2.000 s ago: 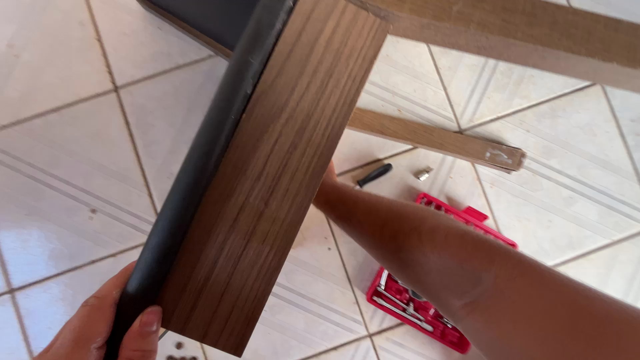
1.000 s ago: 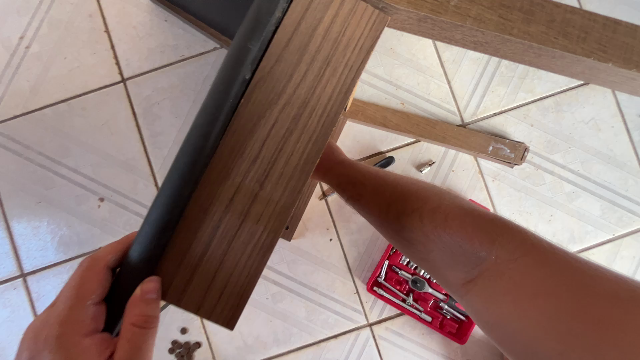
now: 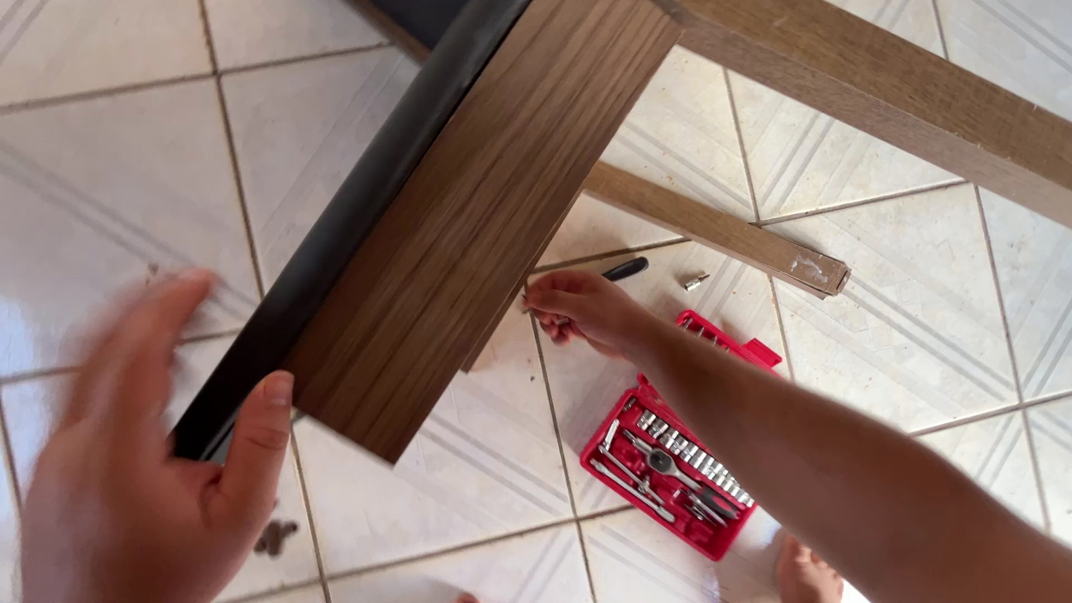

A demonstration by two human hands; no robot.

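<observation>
A brown wood-grain panel (image 3: 494,218) with a dark padded edge (image 3: 352,209) runs diagonally across the middle, joined at the top to a wooden leg or rail (image 3: 879,92). My left hand (image 3: 159,452), blurred, is at the lower end of the dark edge with its fingers spread and lifted off and its thumb by the panel's corner. Beside the panel's right edge, my right hand (image 3: 578,310) has its fingers closed on something small and thin, too small to name. A black tool handle (image 3: 626,269) lies on the floor just beyond it.
An open red socket set case (image 3: 670,469) with a ratchet and sockets lies under my right forearm. A small metal bit or socket (image 3: 696,281), a loose wooden bar (image 3: 729,230) and a little pile of dark pieces (image 3: 275,537) are on the tiled floor. A bare foot (image 3: 806,571) shows at the bottom.
My left hand has opened from its grip on the dark edge. My right hand, hidden behind the panel before, has come out to its right side.
</observation>
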